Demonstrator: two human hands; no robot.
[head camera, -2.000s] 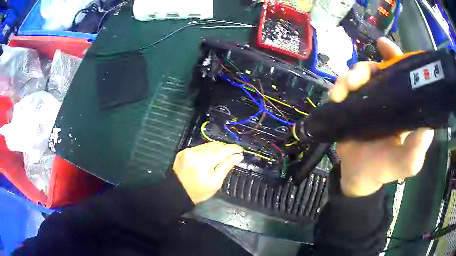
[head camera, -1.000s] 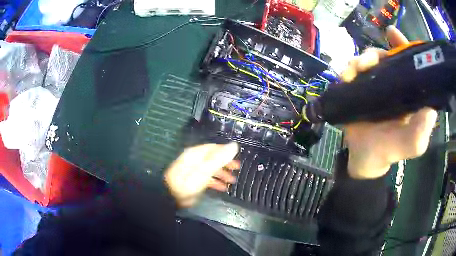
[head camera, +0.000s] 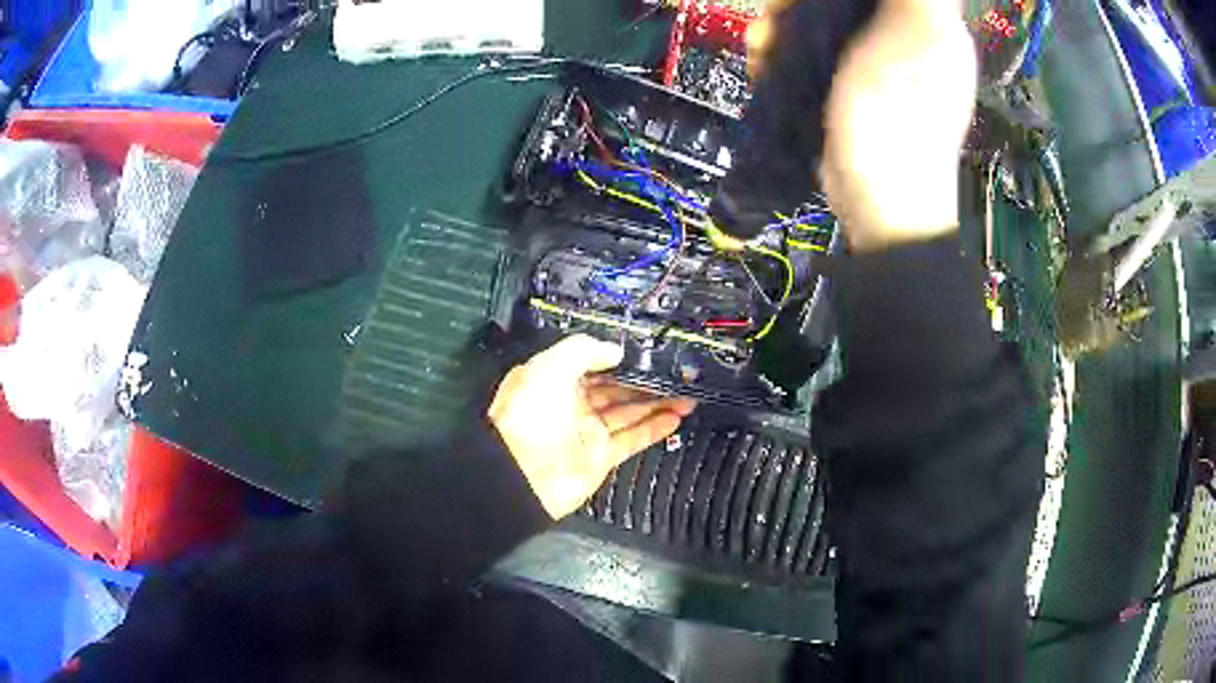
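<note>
The open black socket unit housing (head camera: 667, 380) lies on the ribbed black mat, with blue, yellow and red wires (head camera: 647, 180) inside. My left hand (head camera: 580, 420) holds its near left edge, thumb on top and fingers along the front side. My right hand (head camera: 900, 127) is blurred and grips the dark electric screwdriver (head camera: 787, 114). The screwdriver stands nearly upright over the back right part of the housing. Its tip is hidden or too blurred to tell if it touches anything.
A flat black cover (head camera: 307, 220) lies at left on the green bench (head camera: 220, 354). Red crate (head camera: 174, 480) with bubble-wrapped items stands further left. White power strip (head camera: 440, 27) is at the back. Red screw tray (head camera: 707, 54) is partly hidden behind the screwdriver. A metal bracket (head camera: 1154, 227) is at right.
My right hand has swung the screwdriver up and left, from lying nearly level to nearly upright. My left hand has closed on the housing's near edge. The housing sits slightly further left in view.
</note>
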